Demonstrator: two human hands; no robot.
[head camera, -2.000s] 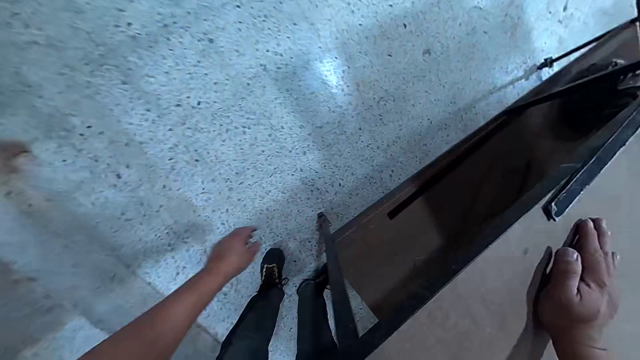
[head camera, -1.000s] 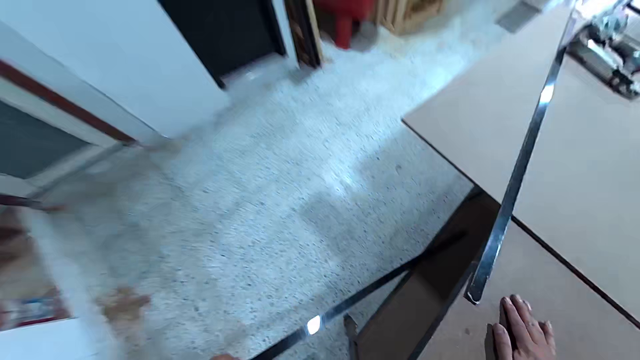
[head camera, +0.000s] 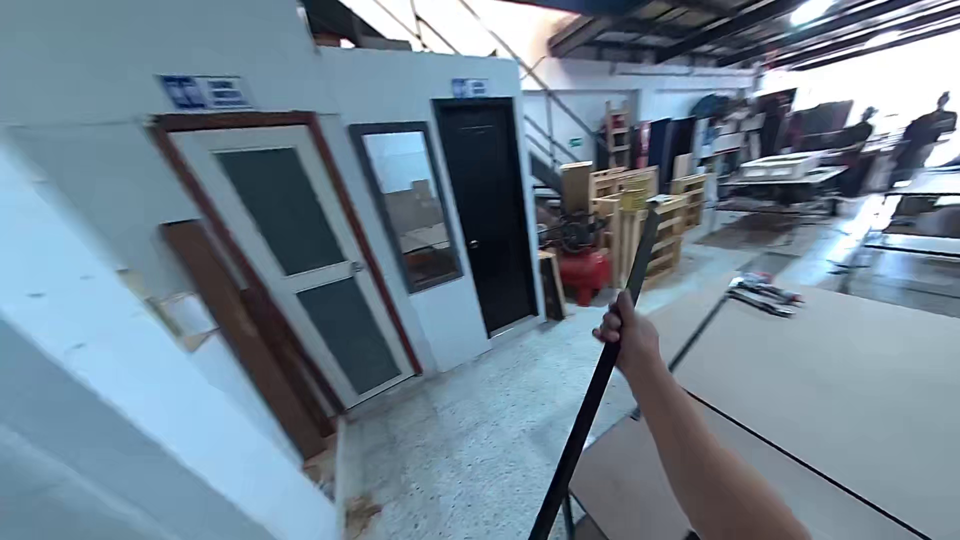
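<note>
My right hand (head camera: 630, 334) is closed around a long dark bar (head camera: 589, 412), which looks like metal and stands at a slant. The bar's upper end rises above my fist, and its lower part runs out of the bottom edge. My left hand is out of view. To the right of my forearm lie large pale flat boards (head camera: 832, 382) with a dark line between them. Another dark bar (head camera: 697, 334) lies across the boards' left edge, partly hidden by my arm. At its far end rests a metal tool (head camera: 761, 294), too blurred to name.
Brown planks (head camera: 240, 337) lean beside a white-framed door (head camera: 300, 262) at left. A black door (head camera: 487, 217), a red air compressor (head camera: 581, 274) and wooden pallets (head camera: 660, 232) stand ahead. Far right, people (head camera: 919, 142) are near worktables. A white surface edge (head camera: 187, 420) crosses the lower left.
My right hand has left the board where it lay flat and now grips the dark bar. My left hand has gone out of view. The view has swung up toward the room.
</note>
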